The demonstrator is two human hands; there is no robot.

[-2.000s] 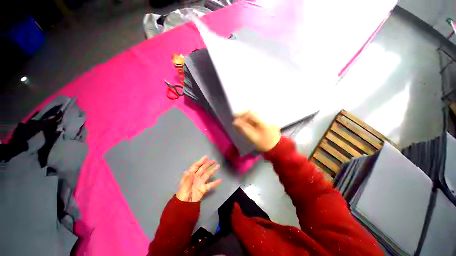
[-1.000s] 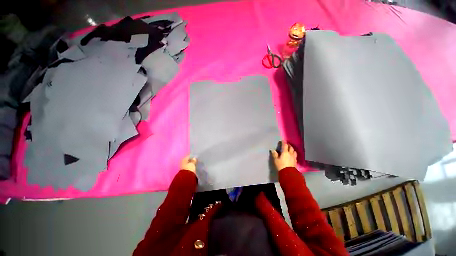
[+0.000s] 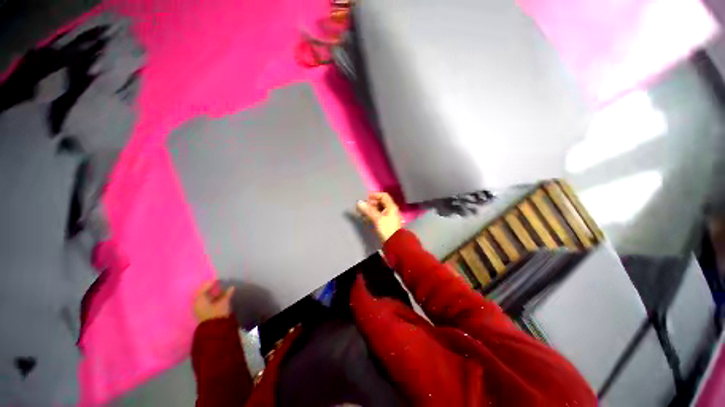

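Observation:
A grey cut panel [image 3: 266, 183] lies on the pink table cover, its notched edge away from me and its near edge at the table edge. My left hand [image 3: 213, 302] holds the panel's left edge near the near corner, fingers partly hidden. My right hand [image 3: 381, 213] is at the panel's right edge, thumb and fingertips pinched at it. The picture is blurred.
A panel stack [image 3: 469, 103] stands to the right, with red-handled snips [image 3: 312, 52] beyond its left side. Loose grey pieces [image 3: 40, 199] heap at left. A wooden pallet [image 3: 525, 226] and floor stacks [image 3: 592, 306] are at lower right.
Since one second ago the view has turned right, and the panel shows tilted. Two seconds ago my right hand held up a sheet at the stack; now it is at the panel's edge.

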